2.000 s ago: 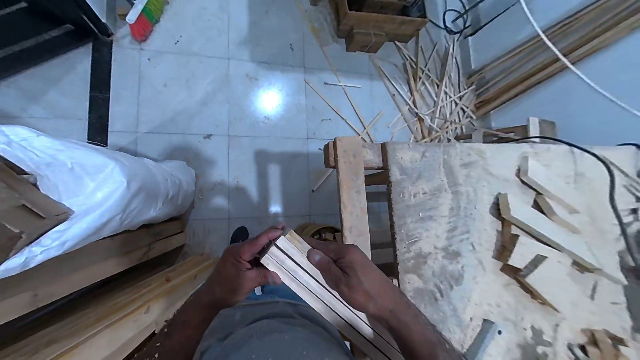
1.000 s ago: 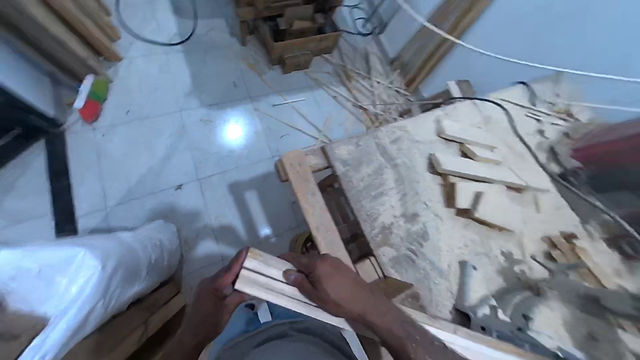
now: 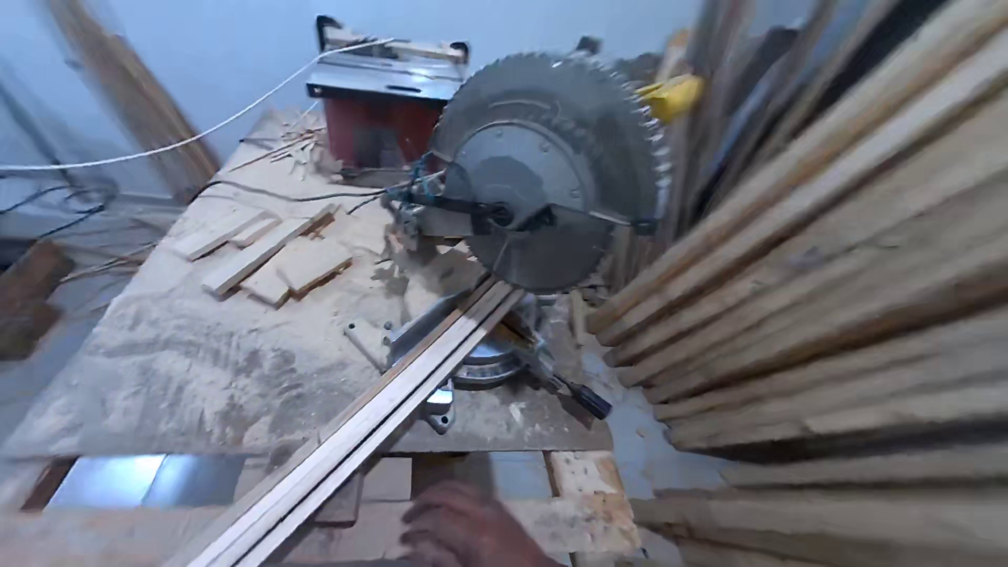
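Note:
Several long wooden strips (image 3: 394, 402) lie side by side, running from the lower left up to the base of a miter saw (image 3: 480, 362). Their far ends rest below the large round saw blade (image 3: 543, 181). My right hand (image 3: 468, 524), blurred, is at the bottom centre, right of the strips and apart from them, over the wooden frame at the bench's near edge. Its fingers look bent, and whether they hold anything is unclear. My left hand is out of frame.
Short board offcuts (image 3: 272, 256) lie on the sawdust-covered bench (image 3: 181, 370). Behind them stands a red table saw (image 3: 382, 118) with cables nearby. Many long boards (image 3: 827, 260) lean on the right. The saw's black handle (image 3: 591, 402) juts toward the near right.
The view has swung far right to the saw. Both hands held the strips before; now the strips reach onto the saw base, and my right hand is apart from them.

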